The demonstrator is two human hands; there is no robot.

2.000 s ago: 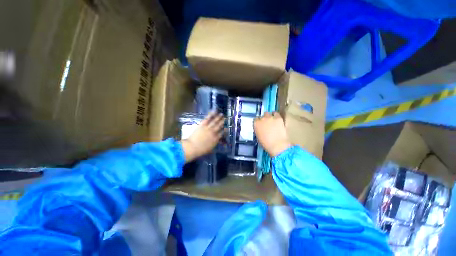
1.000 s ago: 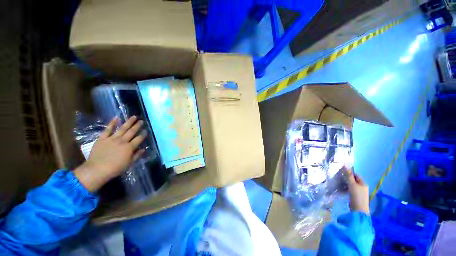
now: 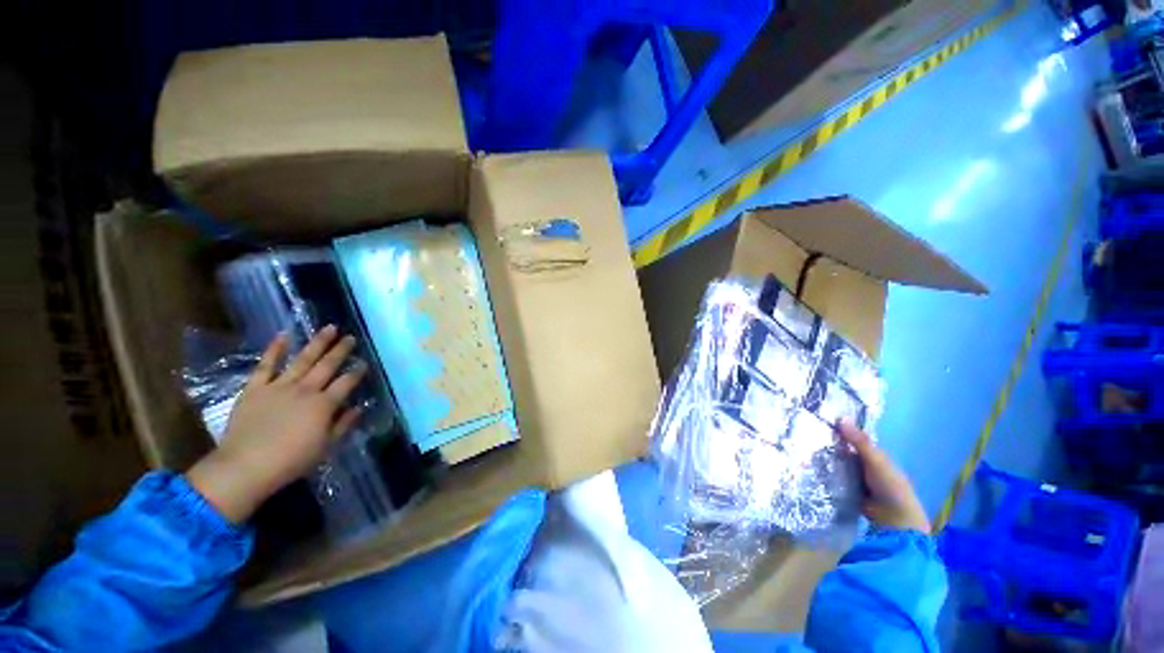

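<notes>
An open brown carton (image 3: 562, 344) stands at the knees. Inside lie dark trays in clear film (image 3: 275, 287) and light-blue and tan divider sheets (image 3: 421, 332) along the right side. My left hand (image 3: 291, 415) rests with spread fingers on the filmed trays; whether it grips anything cannot be told. My right hand (image 3: 883, 482) holds the right edge of a film-wrapped blister tray (image 3: 779, 408) with dark-framed pale pieces in its pockets. This tray is tilted over a second open carton (image 3: 881, 249). The fingers under it are hidden.
A large dark carton (image 3: 51, 319) stands at the left edge. A blue stool (image 3: 702, 102) is behind the cartons, and more blue stools (image 3: 1047, 542) stand at the right. Yellow-black tape (image 3: 817, 140) crosses the blue floor. Another brown box (image 3: 791, 64) is at the top.
Since one second ago the wrapped tray has turned and moved a little left with my right hand. My left hand stays on the trays. Earlier, both hands were in the near carton.
</notes>
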